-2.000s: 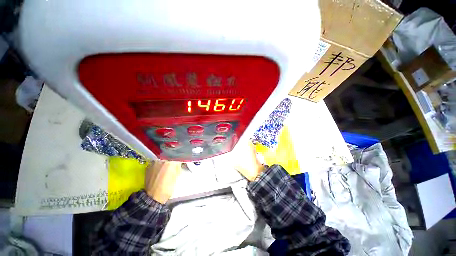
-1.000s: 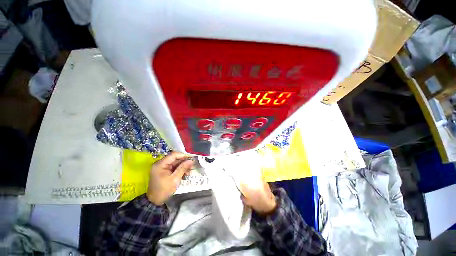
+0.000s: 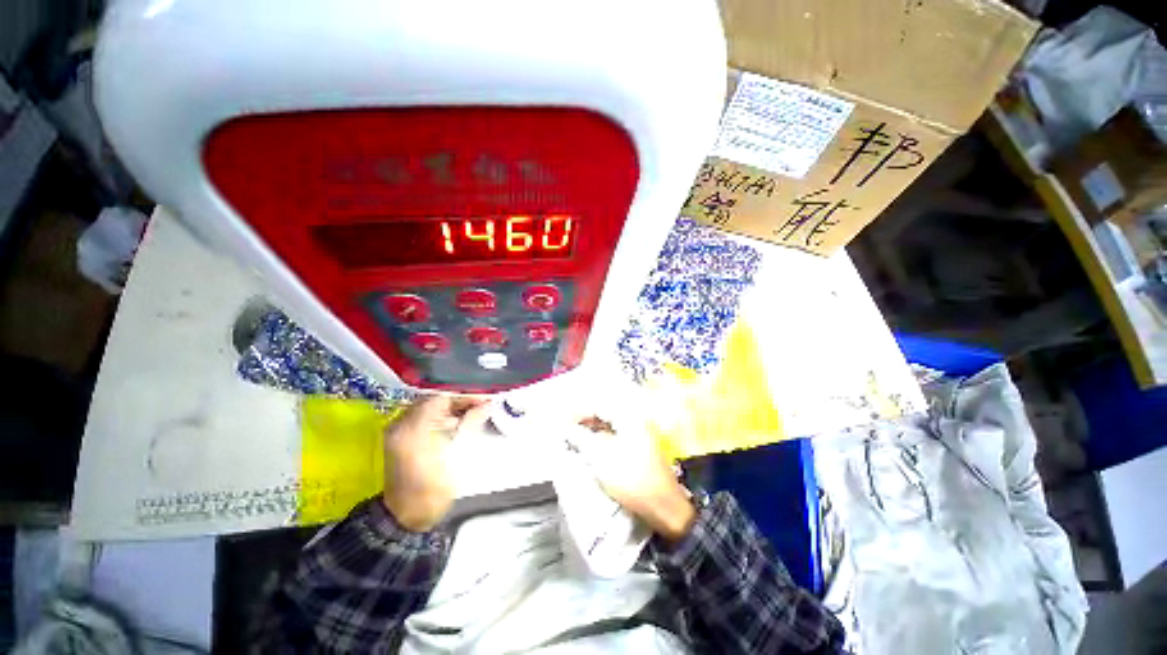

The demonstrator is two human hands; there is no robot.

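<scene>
The white button machine head (image 3: 422, 51) hangs over the work, its red panel (image 3: 512, 147) showing 1460. The pale garment (image 3: 525, 576) lies over my lap, with its upper edge under the machine head. My left hand (image 3: 422, 463) is at the front edge of the table, thumb and fingertips at the garment's edge below the head. My right hand (image 3: 640, 476) holds a folded part of the garment, right of the dies. The dies are mostly hidden by the head and cloth. The right fingertips are washed out by glare.
Heaps of small silver-blue parts lie left (image 3: 301, 358) and right (image 3: 691, 294) of the head. Yellow sheets (image 3: 339, 454) are at the table's front edge. A carton (image 3: 883, 77) stands behind right. A crumpled garment pile (image 3: 953, 512) lies over a blue bin (image 3: 947, 356) at the right.
The view has shifted, so the machine head appears further left and more carton shows. My hands came back from under the head about a second ago; my right hand still holds the folded cloth.
</scene>
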